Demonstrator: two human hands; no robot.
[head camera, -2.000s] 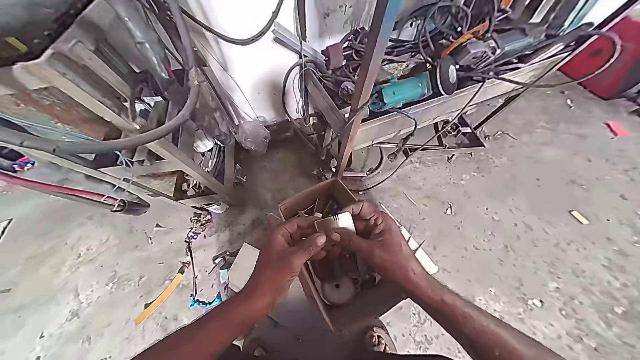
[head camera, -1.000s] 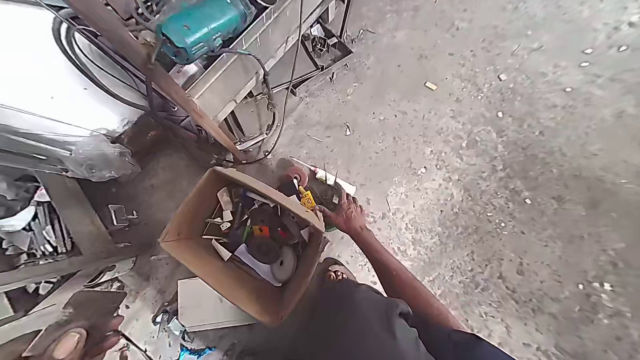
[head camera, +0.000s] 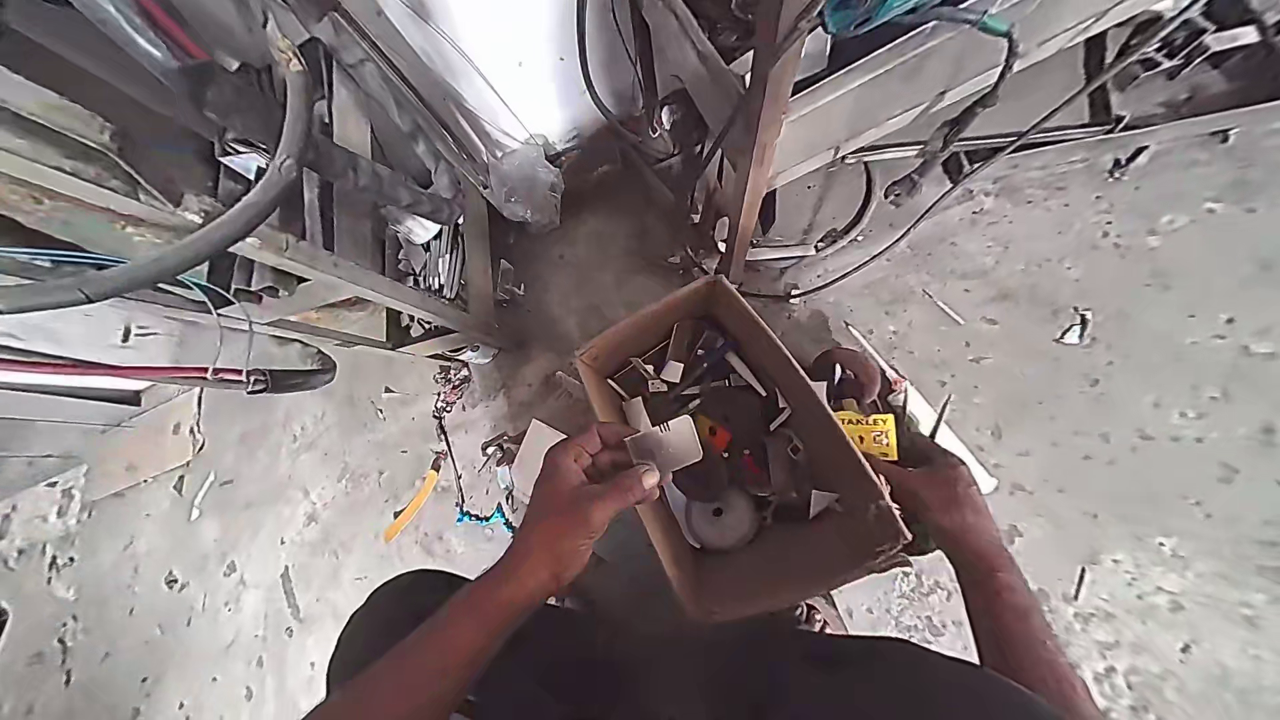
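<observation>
My left hand (head camera: 590, 490) pinches a small flat pale plate (head camera: 668, 446) between thumb and fingers, over the left rim of an open cardboard box (head camera: 760, 575). Inside the box lie a grey disc (head camera: 722, 518), red and orange pieces and other small loose parts. Just outside the right wall of the box is my right hand (head camera: 935, 490), beside a yellow Stanley-marked item (head camera: 868, 435); its fingers are partly hidden, so whether it grips that item cannot be told.
A metal frame leg (head camera: 755, 150) stands behind the box, with a dark cable (head camera: 960, 185) running to its right. At left are a rack with a thick hose (head camera: 240, 215) and a yellow-handled tool (head camera: 413, 500) on the concrete floor. A white strip (head camera: 965, 445) lies at right.
The left hand has come from the lower left to the box's left rim with the pale plate. The right hand stays at the box's right side. The view has shifted.
</observation>
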